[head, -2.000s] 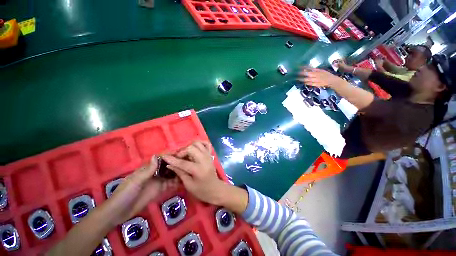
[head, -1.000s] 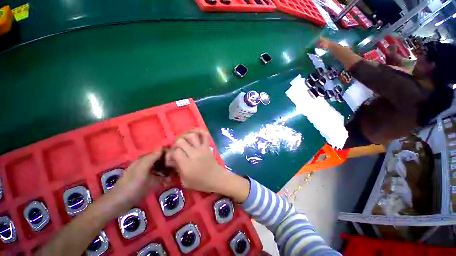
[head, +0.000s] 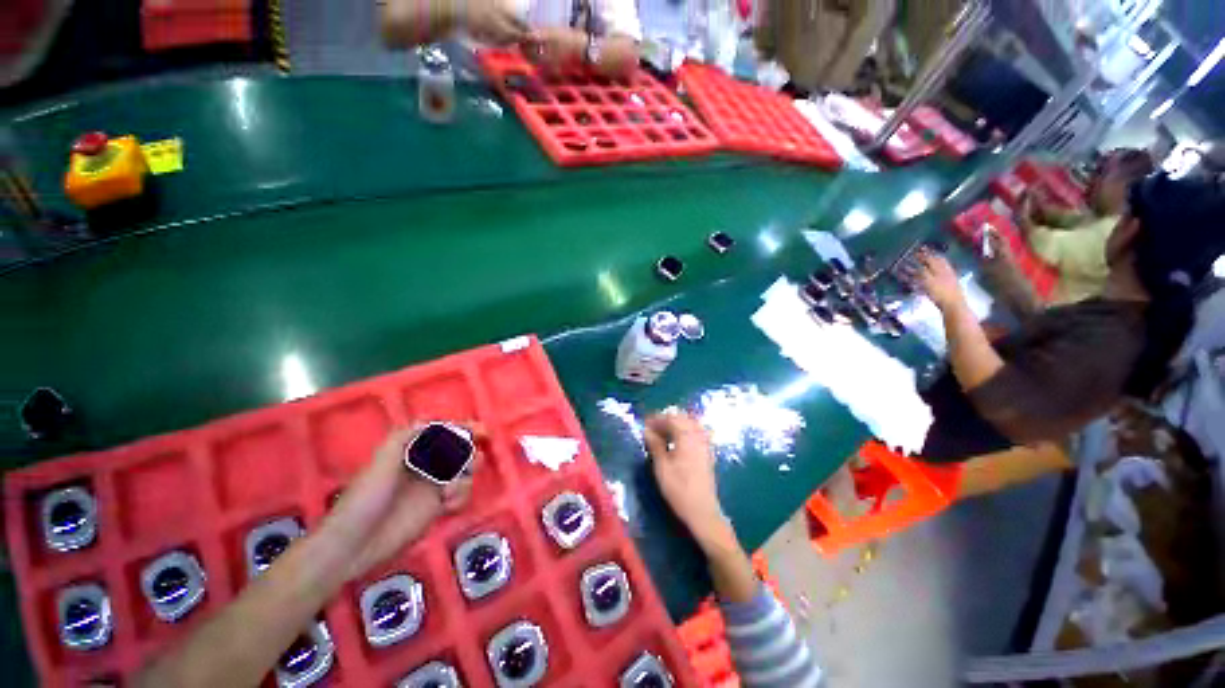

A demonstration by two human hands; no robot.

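My left hand (head: pixel 403 504) holds a smartwatch unit (head: pixel 439 453) above the red tray (head: pixel 289 419), its black glossy face up and its metal rim showing. My right hand (head: pixel 683 464) is right of the tray, at the left edge of the shiny clear film scraps (head: pixel 752 419); whether its fingers hold a scrap is too small to tell. A white wipe (head: pixel 548 450) lies on the tray's upper right part. Silver watch cases (head: pixel 392 609) with dark round centres sit in several tray pockets.
A white bottle (head: pixel 648 350) with its lid flipped open stands beyond the scraps. Loose watches (head: pixel 669 268) lie on the green belt. A white sheet (head: pixel 840 363) and a seated coworker are at right. A yellow emergency stop (head: pixel 105 175) is at far left.
My right hand has left the watch and moved right to the scraps. The watch face now shows in my left hand. The wipe now shows on the tray. The view takes in more of the far side.
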